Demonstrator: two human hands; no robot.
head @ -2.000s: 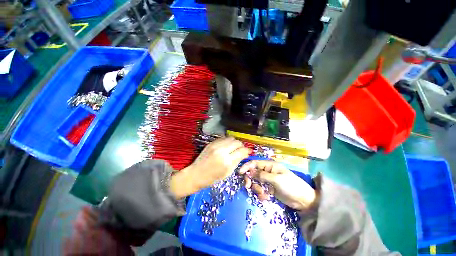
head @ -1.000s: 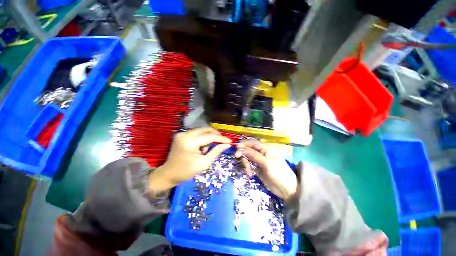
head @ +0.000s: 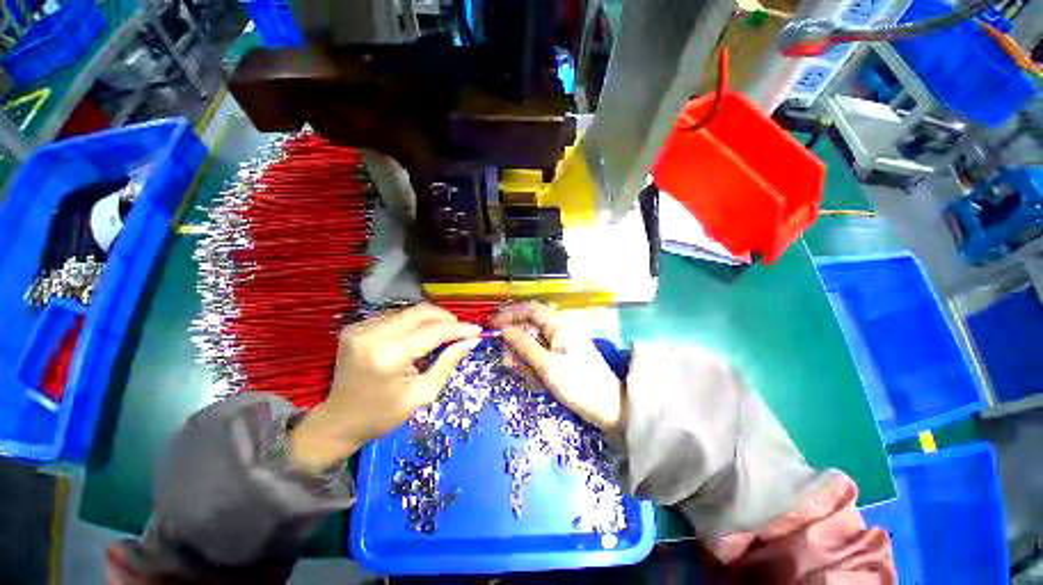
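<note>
My left hand (head: 383, 371) pinches the end of a red lead (head: 487, 334) between thumb and fingertips, above the blue tray's back part. My right hand (head: 563, 360) meets it from the right, fingertips at the same spot; a terminal there is too small to make out. Loose silver terminals (head: 572, 451) lie scattered in the shallow blue tray (head: 492, 549). The large pile of red leads (head: 300, 269) lies to the left of the press. More red leads lie behind my fingertips, before the yellow press base (head: 520, 293).
The dark press head (head: 377, 103) stands above and behind my hands. A red-orange bin (head: 743, 171) sits at the right on white paper (head: 698, 240). A deep blue bin (head: 97, 309) is at the left. Blue bins (head: 904, 337) are beyond the bench's right edge.
The view has shifted, so the bench things sit further left. My fingertips, apart two seconds ago with the right ones among the terminals, are now together at the lead's end.
</note>
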